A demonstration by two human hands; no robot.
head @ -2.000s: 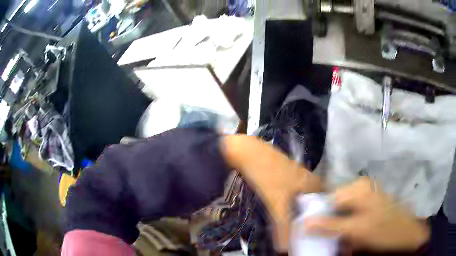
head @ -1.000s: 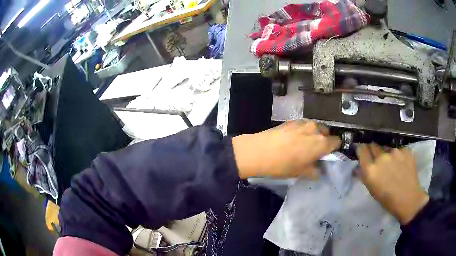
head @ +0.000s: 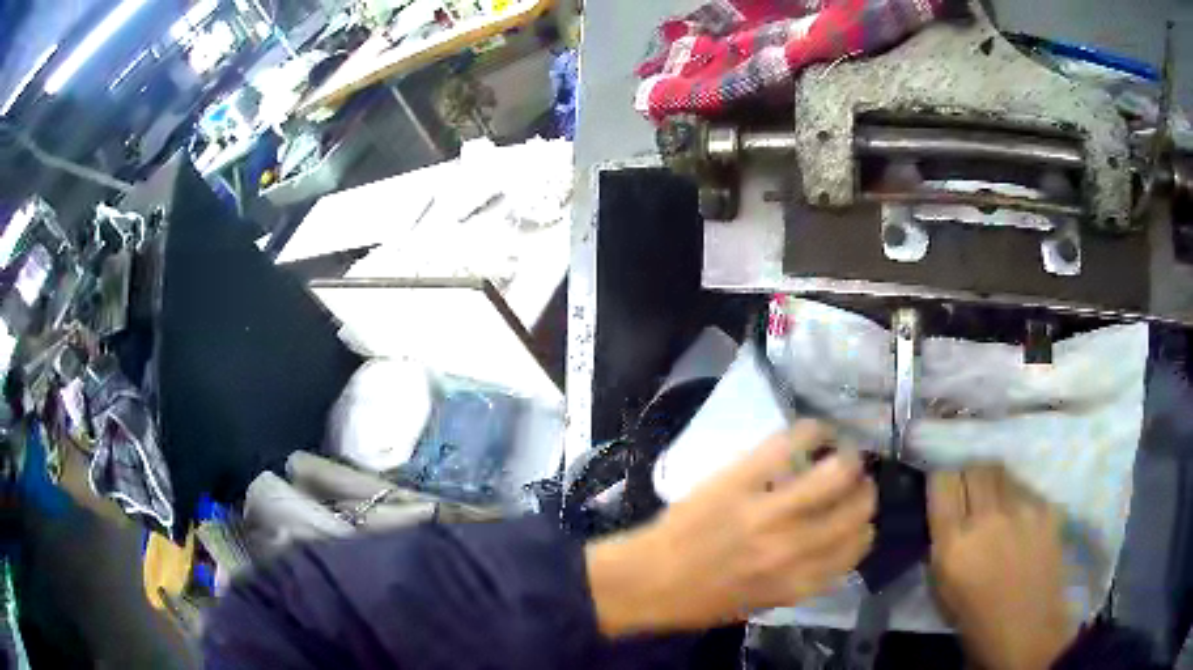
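A sewn garment piece (head: 898, 526) shows its dark face between my hands, just below the lower end of the silver turning blade (head: 904, 373). My left hand (head: 746, 534) is closed on its left side. A pale fabric side (head: 724, 425) sticks up behind my left fingers; whether it is the same piece is unclear. My right hand (head: 1001, 556) is blurred, its fingers at the dark piece's right edge. The stained white pad cloth (head: 1034, 425) lies under the blade and hands, with a small red mark at its upper left corner.
The machine head (head: 962, 98) with its steel shaft stands beyond the blade, above a dark metal plate (head: 968, 249). A second short post (head: 1037, 343) is right of the blade. A red plaid rag (head: 785, 52) lies upper left. Beige bundles (head: 308, 504) and a plastic bag (head: 471, 439) are left.
My hands have come back from the blade's base towards me. The blade is uncovered, and the pale piece that was spread over it is gone from there; a dark face now shows between my hands.
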